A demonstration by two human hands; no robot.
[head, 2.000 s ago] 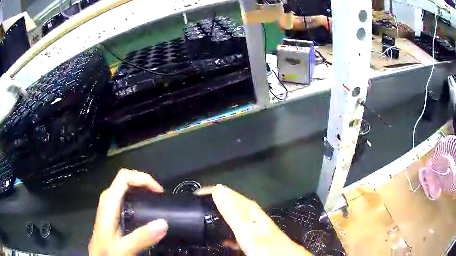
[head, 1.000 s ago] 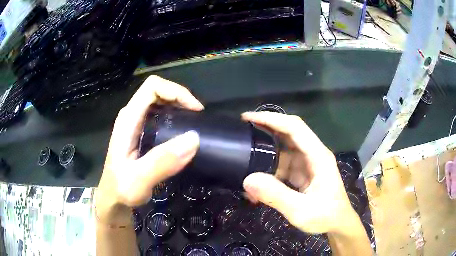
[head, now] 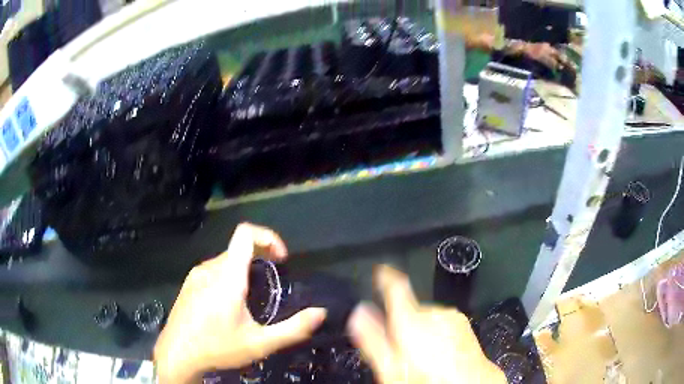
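Observation:
A black cylindrical unit [head: 319, 294] lies sideways between my hands, in front of the belt. Its ringed round end [head: 265, 291] faces left, inside the curve of my left hand. My left hand [head: 225, 315] grips that end, with the thumb along the near side. My right hand [head: 420, 334] is blurred at the unit's other end; whether its fingers touch the unit cannot be told. The black packing tray [head: 322, 369] shows below the hands, partly hidden by them. Another cylindrical unit [head: 457, 262] stands upright on the belt beyond my right hand.
The dark green conveyor belt [head: 360, 217] crosses the view. More units [head: 149, 315] stand at left and one [head: 628, 211] at right. A metal upright [head: 574, 187] rises right of the tray. Beyond are tray stacks [head: 127, 157], an instrument box [head: 505, 100] and a person's arm. A pink fan [head: 670, 294] is at right.
The held unit now shows its ringed end at left; its glossy banded right end no longer shows. My right hand has blurred and its grip has loosened or shifted. The view has tilted up.

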